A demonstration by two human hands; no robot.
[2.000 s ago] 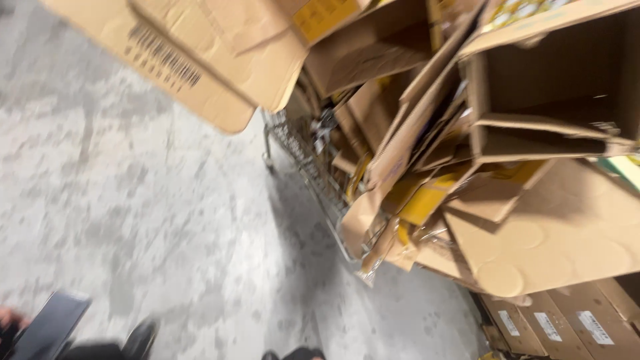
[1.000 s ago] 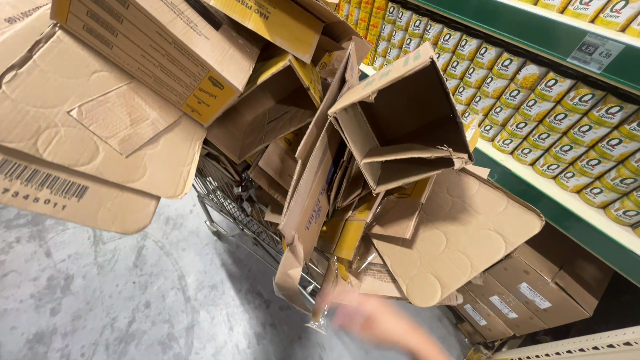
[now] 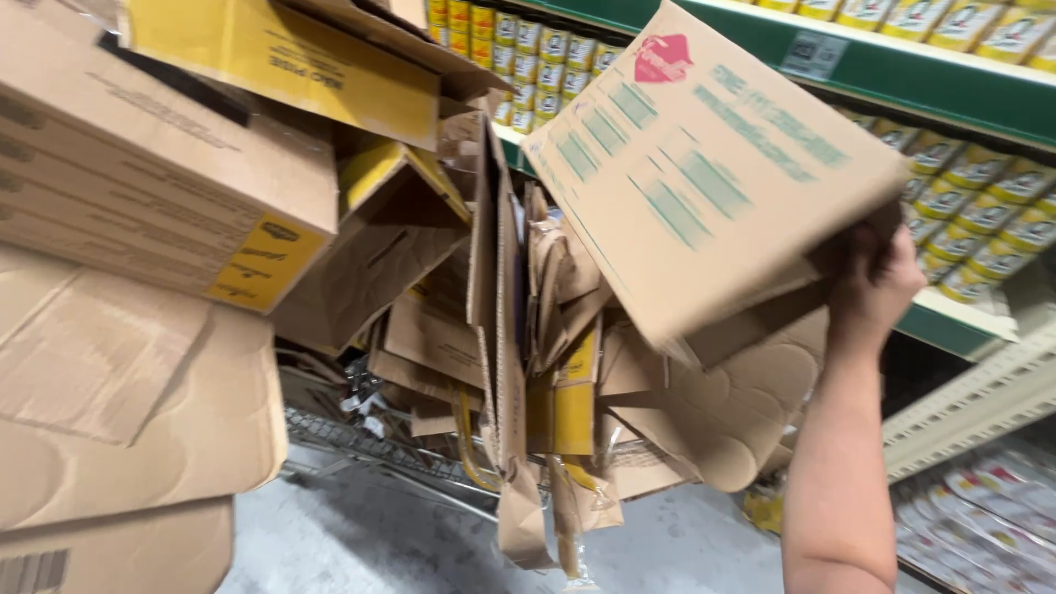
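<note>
My right hand (image 3: 883, 272) grips the edge of an open cardboard box (image 3: 709, 173) with green and red print, tilted above the right side of a wire cart (image 3: 388, 462). Flattened cardboard and torn cartons fill the cart, among them an upright folded sheet (image 3: 495, 305) and a yellow-sided carton (image 3: 289, 66). A long brown carton with a yellow end panel (image 3: 165, 173) lies at the left, above a large cardboard sheet with round dents (image 3: 148, 462). The fingertips of my right hand are partly hidden behind the box. My left hand is out of view.
Green-edged store shelves (image 3: 932, 82) with rows of yellow-labelled cans (image 3: 982, 198) stand behind and to the right. A beige perforated shelf upright (image 3: 982, 404) and plastic-wrapped goods (image 3: 982, 520) are at the lower right. Grey floor (image 3: 346, 536) shows below the cart.
My right hand has reached up from the bottom of the view and taken hold of the box. The box has turned, so its printed side now shows instead of its open inside.
</note>
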